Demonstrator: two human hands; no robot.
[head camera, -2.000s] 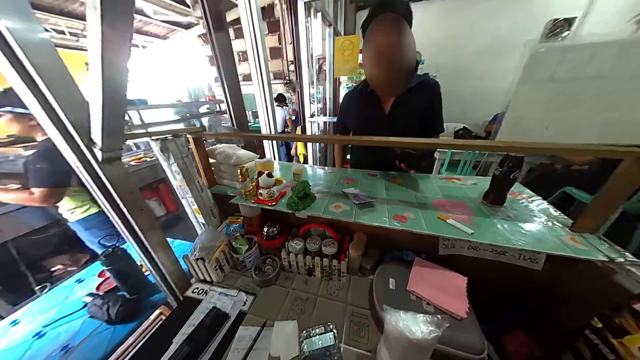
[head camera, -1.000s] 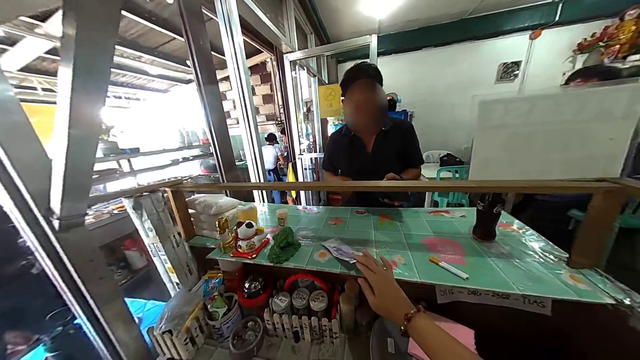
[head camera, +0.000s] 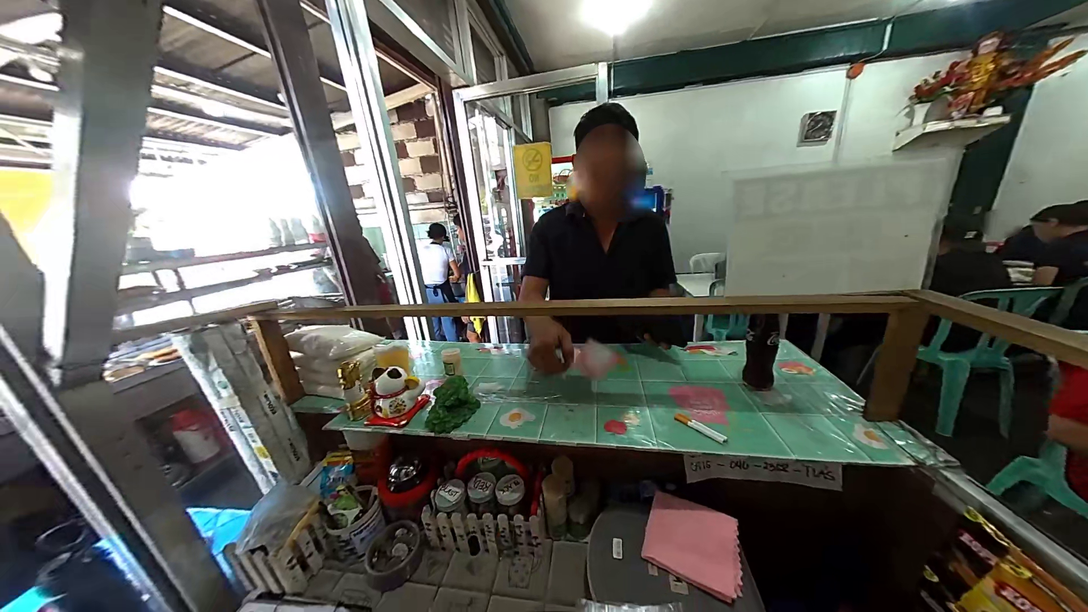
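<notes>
Neither of my hands shows in the view now. Before me runs a counter with a green tiled top (head camera: 629, 416) under clear plastic. Across it stands a person in a dark shirt, whose hand (head camera: 551, 347) hangs low over the counter beside a blurred pinkish thing (head camera: 597, 360). A white marker with an orange end (head camera: 700, 428) lies near the front edge. A dark cola bottle (head camera: 760, 353) stands upright at the right. At the left sit a lucky cat figurine (head camera: 396, 395), a crumpled green thing (head camera: 452, 404) and a small cup (head camera: 451, 361).
A wooden rail (head camera: 595, 307) crosses above the counter. On the lower shelf are lidded jars (head camera: 481, 493) behind a small white picket fence (head camera: 484, 534), a round grey dish (head camera: 393, 554) and a pink cloth (head camera: 693, 544) on a grey lid (head camera: 616, 557). Packets (head camera: 994, 586) lie at lower right.
My hand, over the counter beside the papers one second ago, is out of view. The papers are gone from that spot. The other person's hand has come down over the counter.
</notes>
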